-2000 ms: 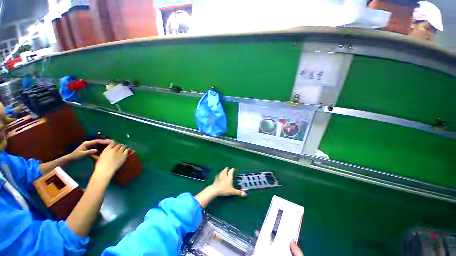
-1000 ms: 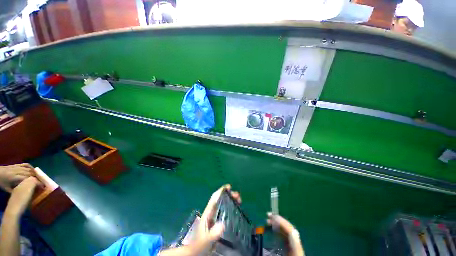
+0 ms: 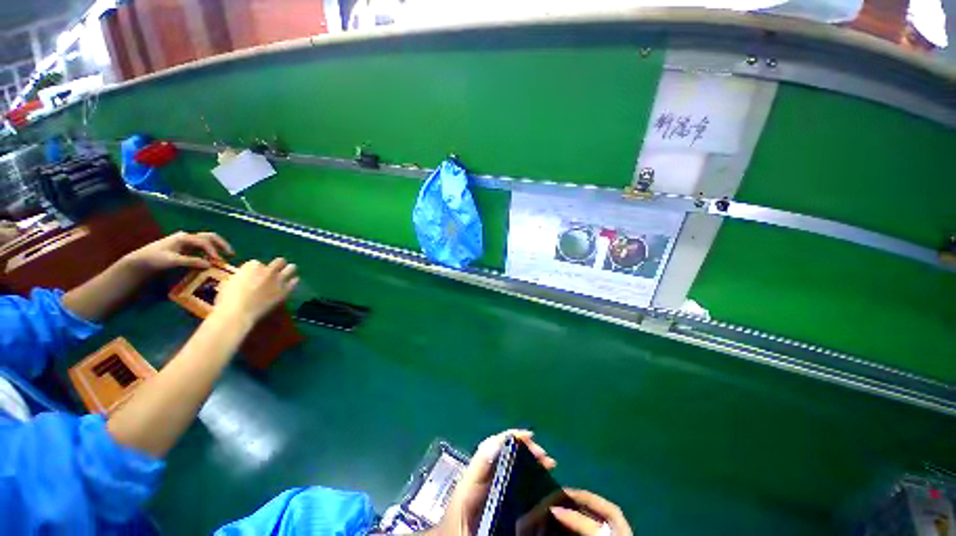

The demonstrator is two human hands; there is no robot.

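Observation:
A flat dark glossy display module (image 3: 529, 490) with a silvery edge is tilted steeply near the bottom centre. My left hand (image 3: 491, 473) grips it along its left side, fingertips over the top edge. My right hand (image 3: 593, 513) is at its lower right, fingers bent against the dark face. Both hands and the module are cut off by the bottom edge. Whether the slotted plate lies against the module's back cannot be told. A clear blister tray (image 3: 438, 490) with pale contents lies left of and partly behind my left hand.
A neighbour's hands (image 3: 246, 291) work at an orange-brown frame tray (image 3: 199, 291) on the left; another brown tray (image 3: 110, 377) is nearer. A dark part (image 3: 333, 313) lies on the green bench. A tray stack (image 3: 910, 511) stands at lower right. The green partition (image 3: 346, 115) runs behind.
The slotted plate went from the bench into my left hand; now a dark glossy face shows there. The thin piece upright at my right hand no longer shows. The neighbour's hands returned to the farther tray.

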